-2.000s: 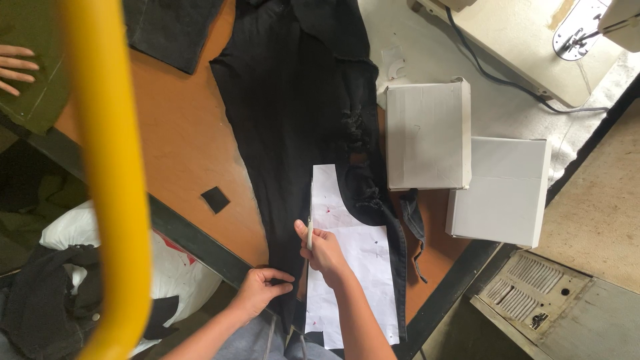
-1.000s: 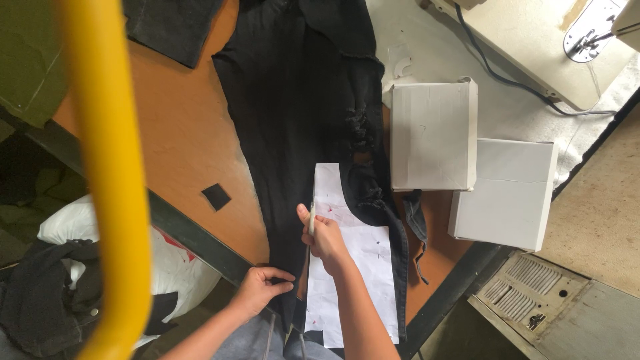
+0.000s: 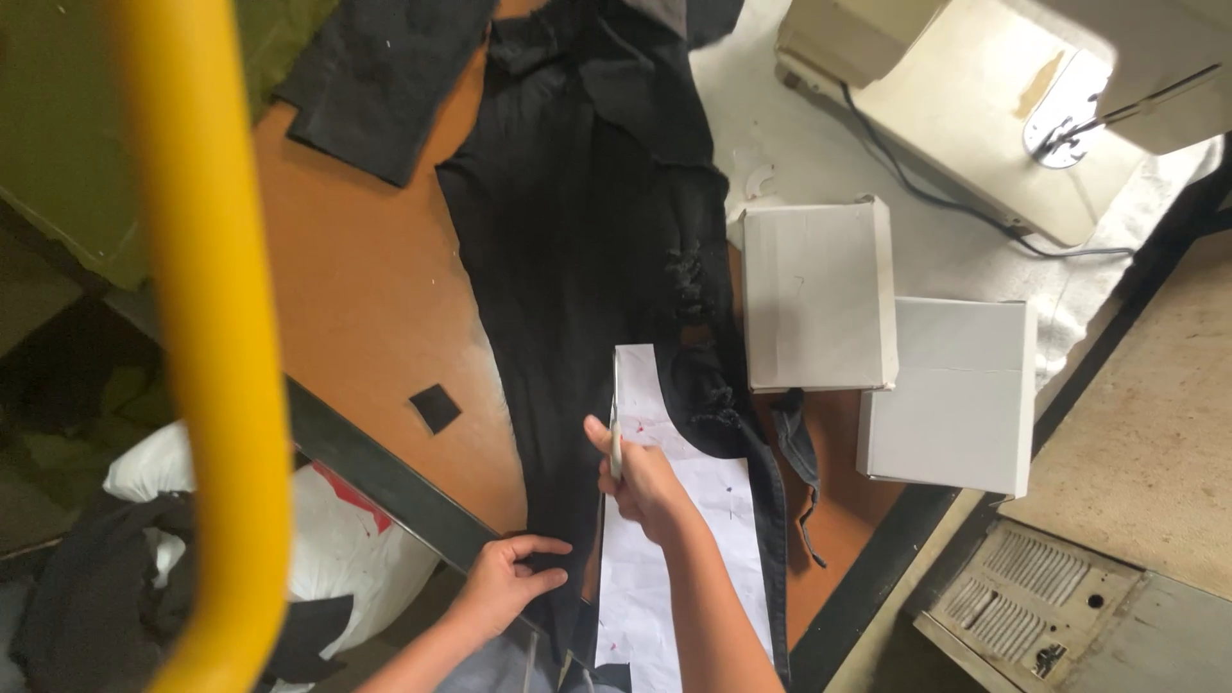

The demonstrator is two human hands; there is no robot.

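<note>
Black fabric, looking like trousers with frayed rips [image 3: 587, 241], lies lengthwise over the brown table. On its lower part rests a white paper pattern piece [image 3: 703, 520] with a curved cutout and small red marks. My right hand [image 3: 640, 481] holds scissors [image 3: 616, 414], whose blades point away from me along the pattern's left edge. A slit in the fabric shows below them. To the left, my left hand [image 3: 515, 577] rests at the edge of the black fabric, thumb and forefinger apart; whether it pinches any cloth cannot be told.
Two white boxes [image 3: 818, 298] overlap on the right, near a sewing machine [image 3: 972, 115] with a cable. A small black fabric square [image 3: 435, 409] lies left, under dark cloth [image 3: 385, 87]. A yellow pole [image 3: 212, 337] crosses the left foreground. White plastic bags [image 3: 356, 558] sit beside the table.
Another person's hand, seen at the far left two seconds ago, is out of view. My right hand and the scissors are still at the pattern's left edge; my left hand has stayed put.
</note>
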